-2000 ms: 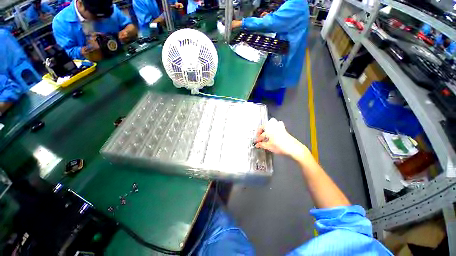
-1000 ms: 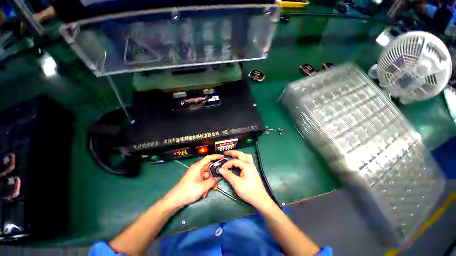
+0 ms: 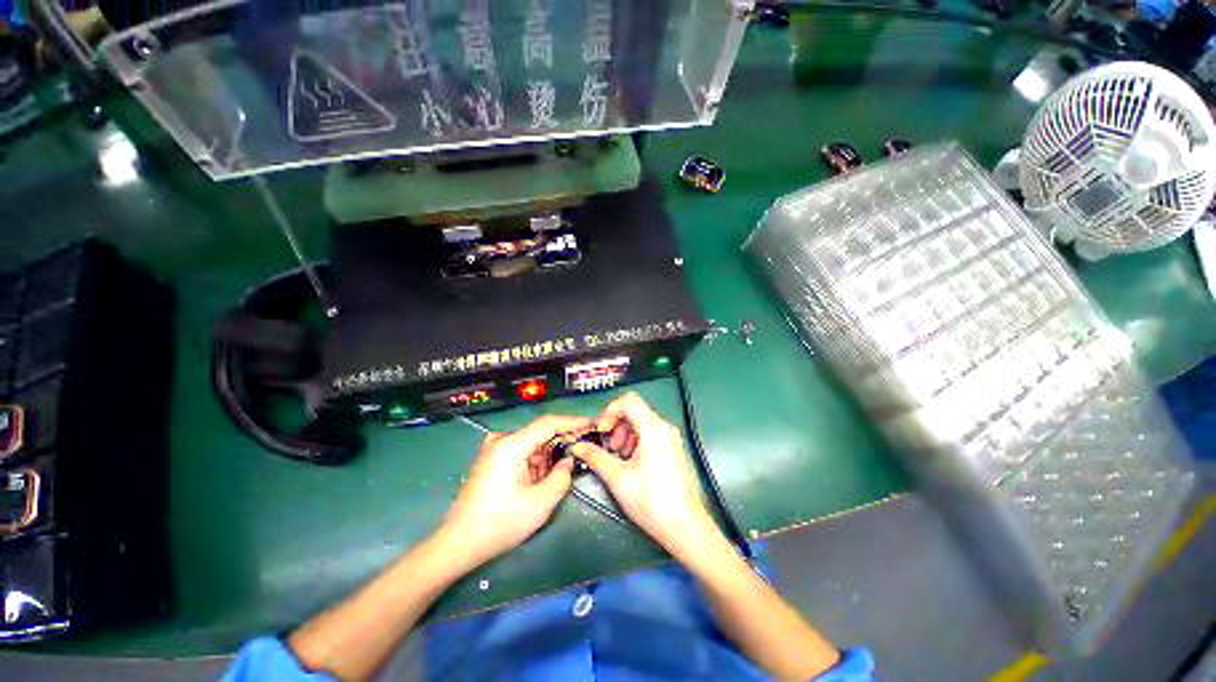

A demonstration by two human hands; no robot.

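Observation:
My left hand [image 3: 514, 477] and my right hand [image 3: 638, 460] are together in front of the black bench fixture [image 3: 514, 313]. Their fingertips hold a small dark watch housing [image 3: 576, 448], mostly covered by the fingers. Whether a smaller component is pinched against it cannot be told. The fixture shows red digits and a lit red switch. A housing with a copper rim [image 3: 514, 253] sits in the nest on its top. The clear blister tray stack [image 3: 987, 360] lies at the right, its near end past the bench edge.
Black blister trays [image 3: 100, 320] stand at the left with housings in them. A clear acrylic guard [image 3: 427, 83] hangs above the fixture. A thick black cable [image 3: 238, 366] loops left of it. Housings [image 3: 702, 173] lie behind, tiny loose parts [image 3: 731, 332] at right. A white fan [image 3: 1118, 157] stands far right.
Since the earliest frame the view has swung from the clear trays to the fixture, and my right hand has joined my left. Over the last second the fingers have closed further around the housing.

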